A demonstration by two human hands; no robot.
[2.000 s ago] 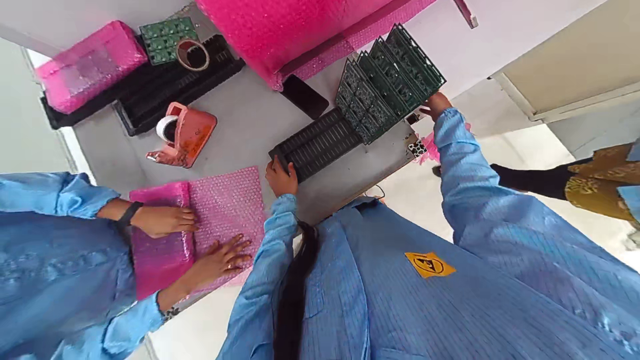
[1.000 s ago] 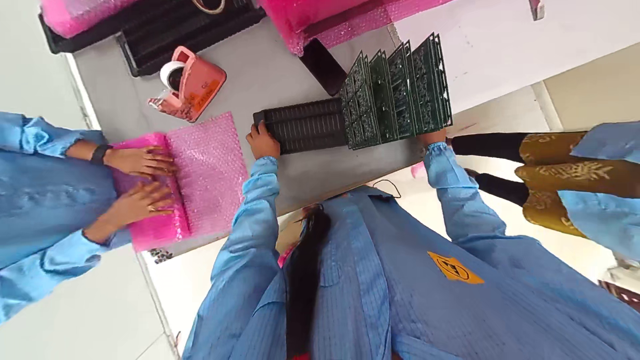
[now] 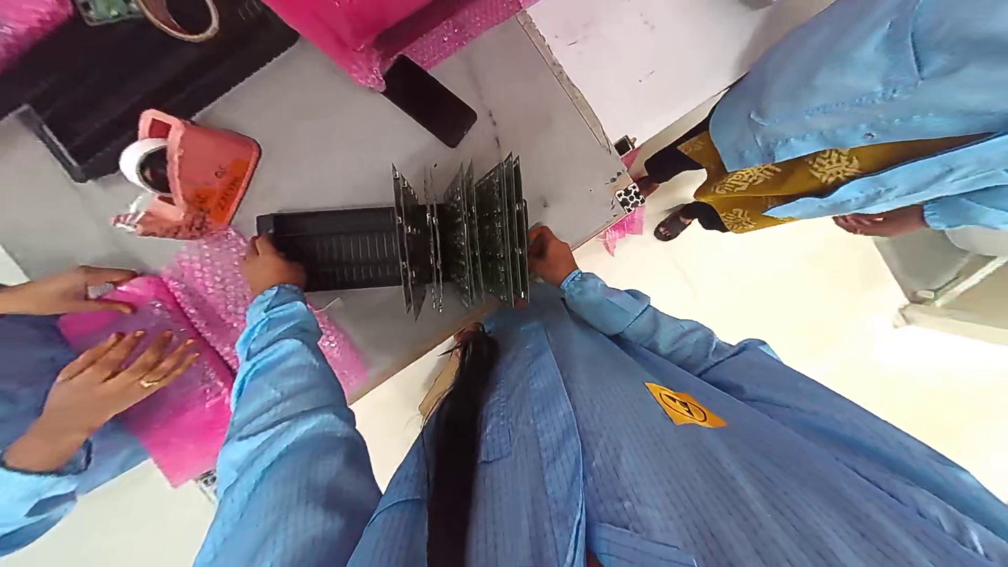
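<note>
A black slotted circuit-board rack (image 3: 346,248) lies on the grey table, its left part showing bare slots. Several green printed circuit boards (image 3: 480,236) stand upright, side by side, in its right part; those at the left of the group lean a little. My left hand (image 3: 270,266) grips the rack's left end, fingers over the edge. At the other end, my right hand (image 3: 549,256) is against the outermost board or the rack's end; its fingertips are partly hidden, so which one it holds is unclear.
Beyond the rack lie a black phone (image 3: 430,101), an orange-red tape dispenser (image 3: 197,177) and pink bubble wrap (image 3: 346,31). At left, a co-worker's hands (image 3: 110,382) are over a pink wrapped package (image 3: 189,425). Another person (image 3: 827,157) stands at right.
The boards, fanned out over the rack's right side before, now stand closer together and more edge-on. The co-worker's hands have lifted partly off the pink package. Another person has come further into view.
</note>
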